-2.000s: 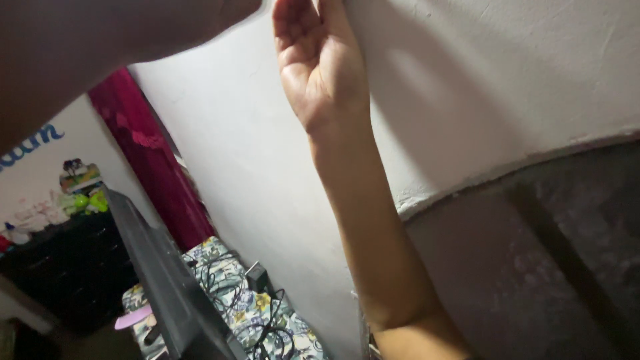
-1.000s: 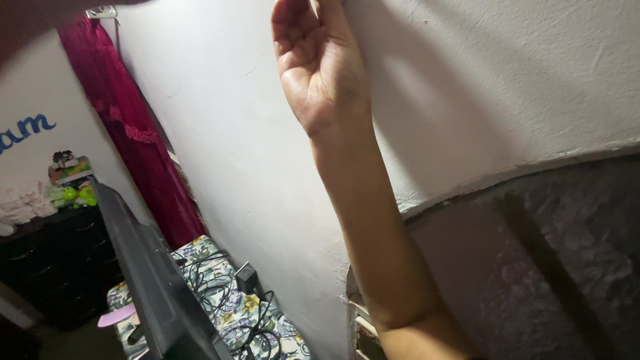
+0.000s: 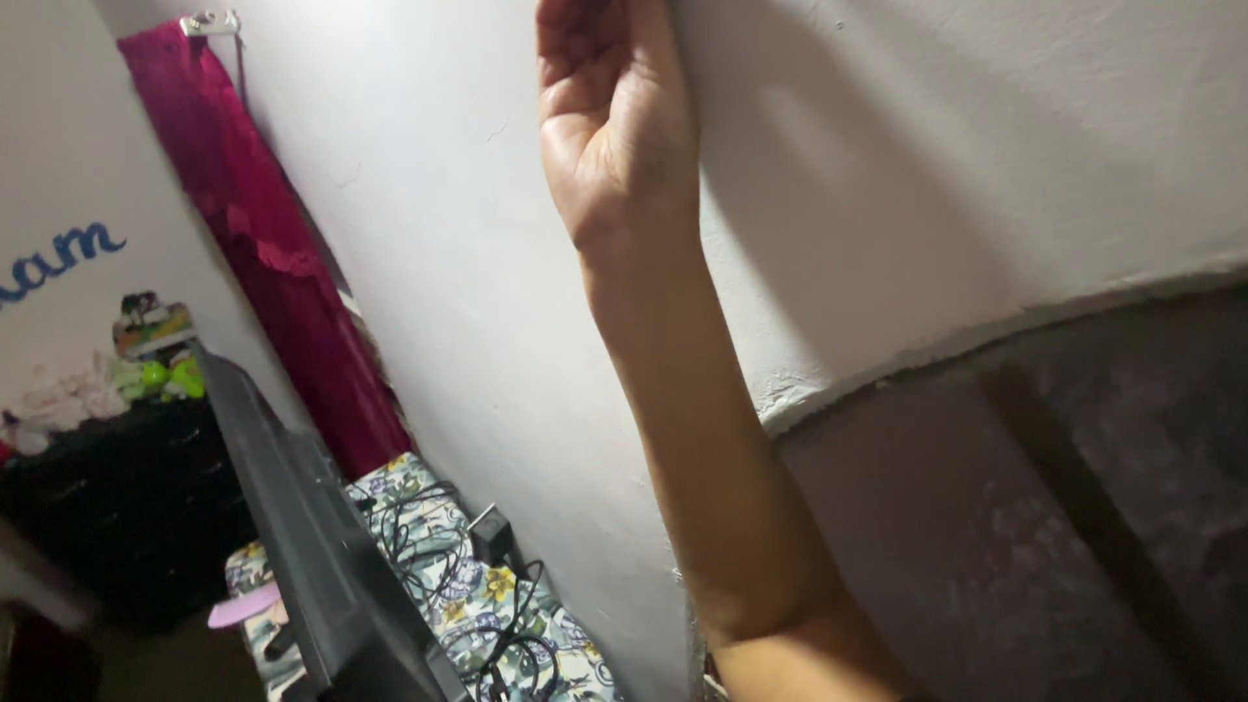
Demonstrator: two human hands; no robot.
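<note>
My right hand point(image 3: 619, 127) is raised at the top centre, palm toward the camera, beside the white wall point(image 3: 468, 253). Its fingers look curled, and their tips are cut off by the top edge, so whether it holds anything is hidden. The forearm runs down to the lower right, across the wall and the grey area below it. My left hand is out of view.
A dark flat panel, probably a screen seen from its edge point(image 3: 312, 526), stands at the lower left. Behind it lie a floral cloth point(image 3: 575, 634), tangled black cables and a black power adapter point(image 3: 490, 534). Farther back are a magenta curtain point(image 3: 283, 322) and black drawers point(image 3: 127, 507).
The other arm, large at the upper left two seconds ago, has left the view. My right hand stays raised in much the same pose. The view has shifted somewhat.
</note>
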